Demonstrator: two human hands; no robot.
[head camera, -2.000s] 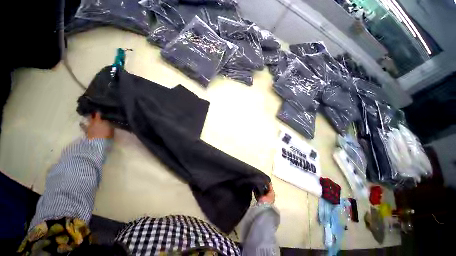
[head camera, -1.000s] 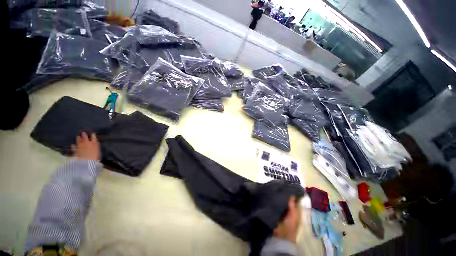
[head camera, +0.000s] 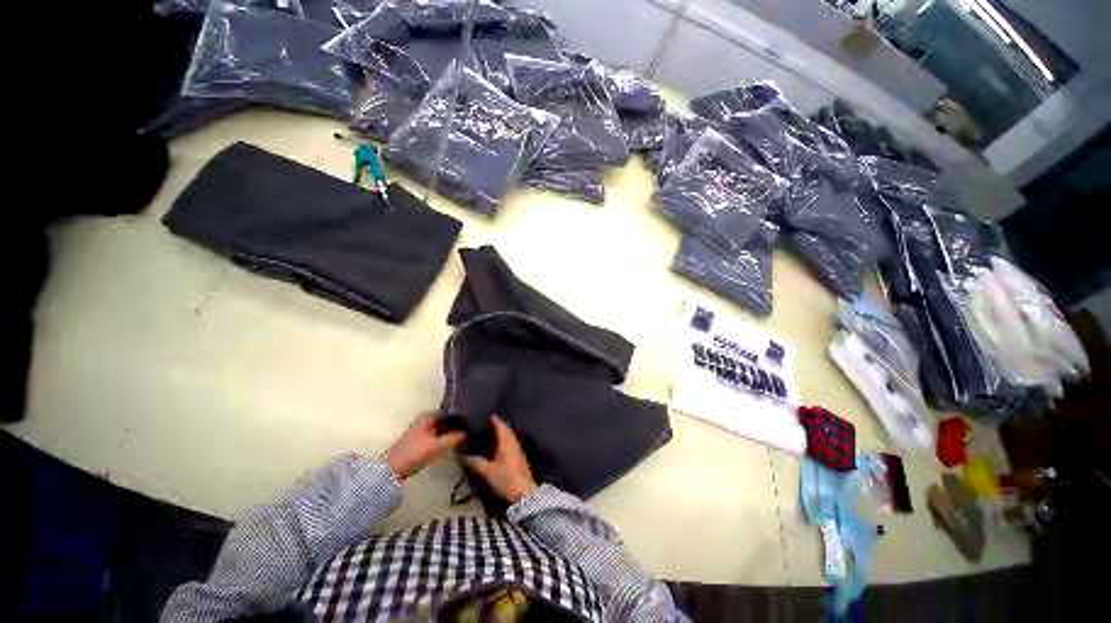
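Note:
Dark grey-black trousers (head camera: 548, 383) lie bunched on the table in front of me, with a pale seam line curving over them. My left hand (head camera: 426, 445) and my right hand (head camera: 502, 462) hold their near edge, close together, with fingertips partly hidden by the cloth. A second dark pair of trousers (head camera: 311, 225) lies folded flat at the left, not touching the first. Teal-handled thread snips (head camera: 369, 164) lie at its upper edge.
Bagged dark garments (head camera: 463, 140) are heaped along the back of the cream table (head camera: 146, 353). At right are a printed poly bag (head camera: 737, 377), a red-and-black checked pouch (head camera: 828, 438), light blue cloth (head camera: 835, 505), a phone (head camera: 897, 483) and a red object (head camera: 954, 441).
My left hand has left the folded trousers and moved right to the other pair. My right hand has moved left. The loose trousers are now bunched nearer my body.

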